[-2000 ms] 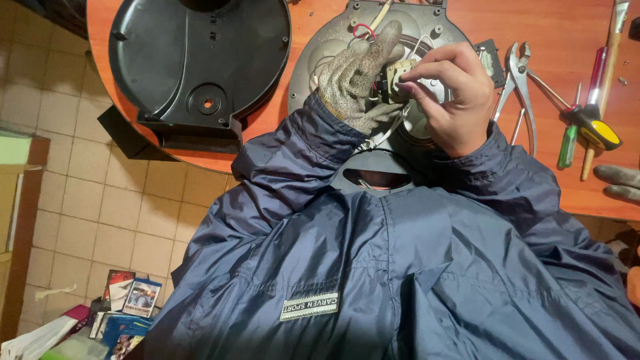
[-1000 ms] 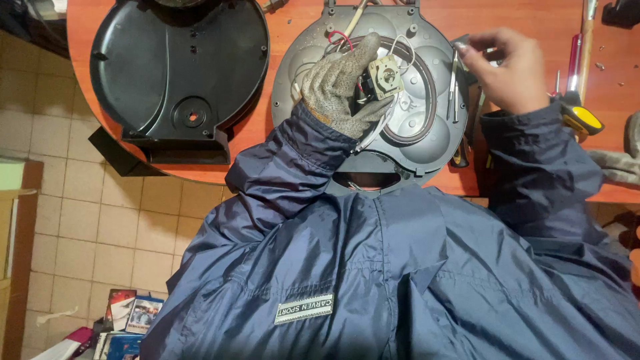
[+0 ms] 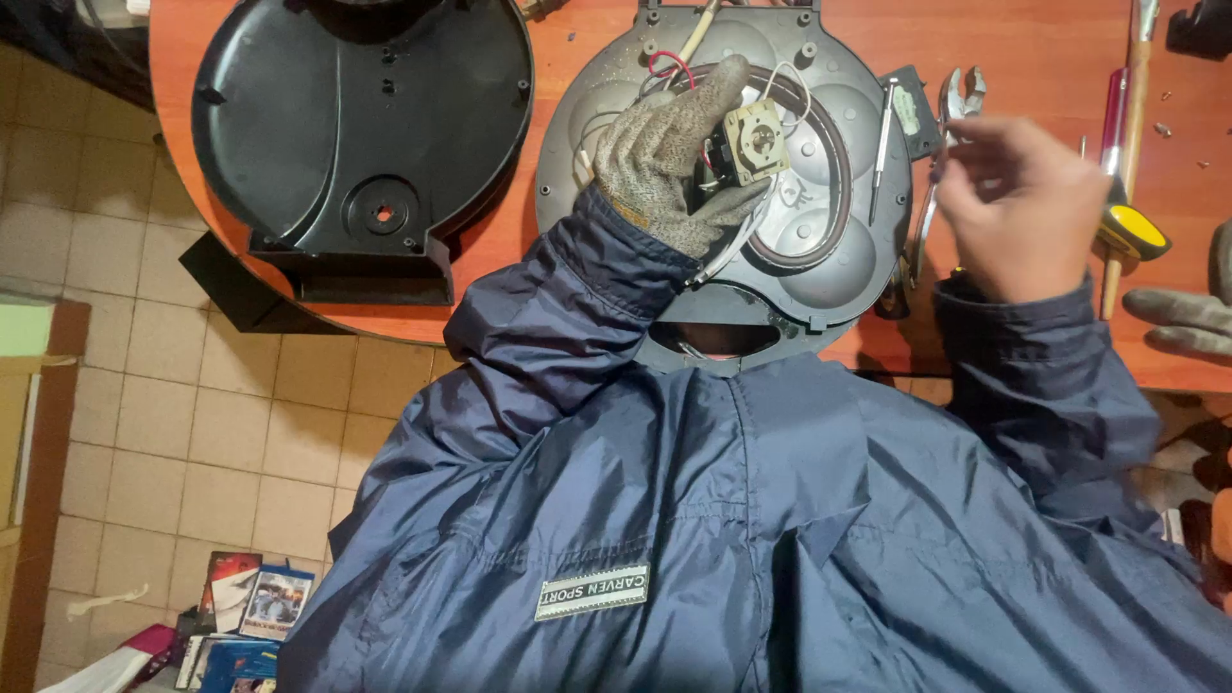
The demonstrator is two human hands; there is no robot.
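Observation:
My left hand point(image 3: 664, 154), in a grey knit work glove, holds a small switch or timer unit point(image 3: 756, 142) with a pale mounting plate and attached wires. Under it lies the round grey housing of an appliance point(image 3: 866, 260), with a dark ring-shaped heating element point(image 3: 837, 202) and rounded hollows. My bare right hand point(image 3: 1025, 197) is raised to the right of the housing, thumb and fingertips close together by the slip-joint pliers point(image 3: 926, 217). Whether something small is between them cannot be made out. A slim metal screwdriver point(image 3: 883, 149) rests on the housing's right side.
A round black plastic cover point(image 3: 289, 125) lies at the left edge of the orange-red table point(image 3: 563, 48). A black-and-yellow handled tool point(image 3: 1136, 231), a wooden-handled brush point(image 3: 1136, 106) and an empty work glove point(image 3: 1179, 318) lie at the right. A dark flat piece point(image 3: 914, 111) touches the housing.
My right hand has moved from the switch unit, where it was two seconds ago, out to the right. The slim screwdriver now lies on the housing. My left hand still holds the unit.

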